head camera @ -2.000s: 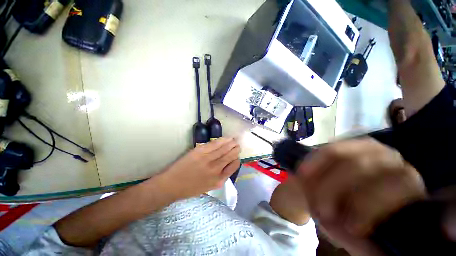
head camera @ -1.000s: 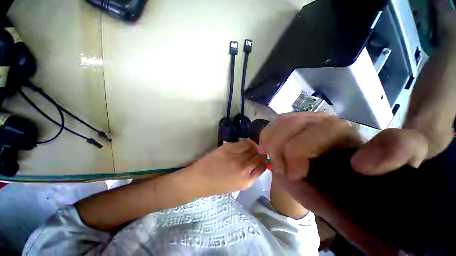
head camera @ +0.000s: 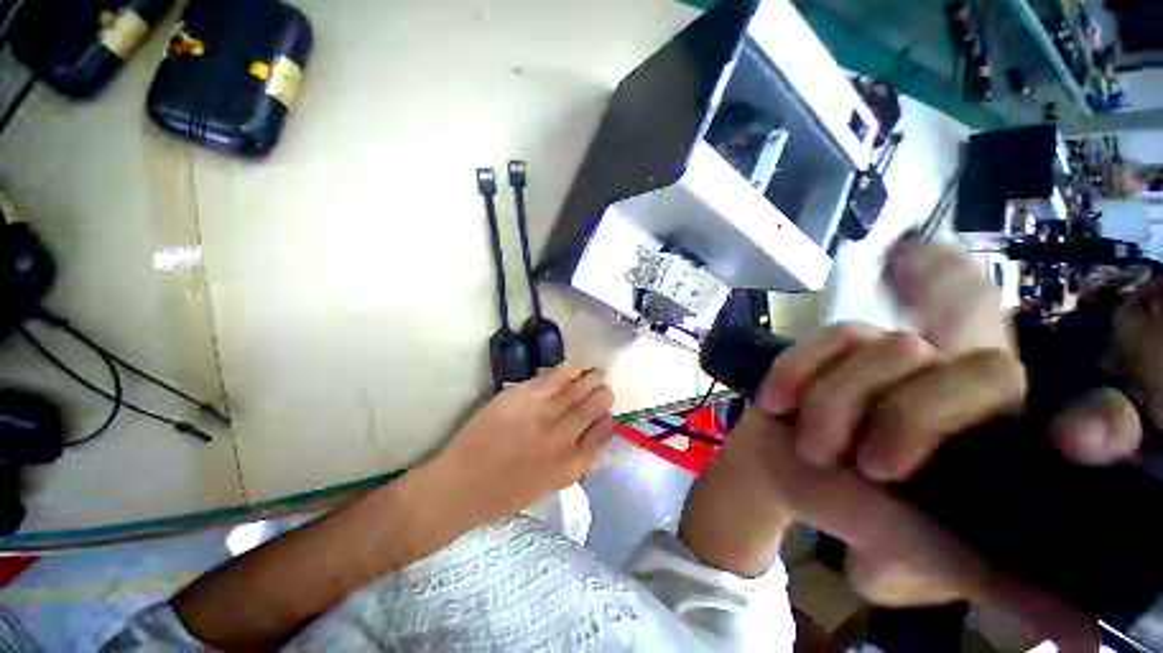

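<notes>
Two small cable-ended units [head camera: 526,347] lie side by side at the bench's front edge, their short cables pointing away from me to small plugs. My left hand [head camera: 542,427] is closed over their near ends, which it hides. My right hand [head camera: 880,421] grips the thick black electric screwdriver [head camera: 746,359]. Its thin bit points left at the screw pickup [head camera: 680,283] on the front ledge of the white and black screw feeder [head camera: 714,179]. Whether the bit holds a screw is too small to tell.
A larger black housing [head camera: 230,77] lies at the back left, with another beside it. Piled black units with leads [head camera: 28,427] sit at the left edge. A black unit [head camera: 862,204] lies behind the feeder. Another person's hand [head camera: 950,291] is at the right. The green bench edge [head camera: 319,492] runs in front.
The screwdriver moved from near the feeder to above the two units, then back to the feeder's pickup. My left hand stayed on the units. The view swung right and back.
</notes>
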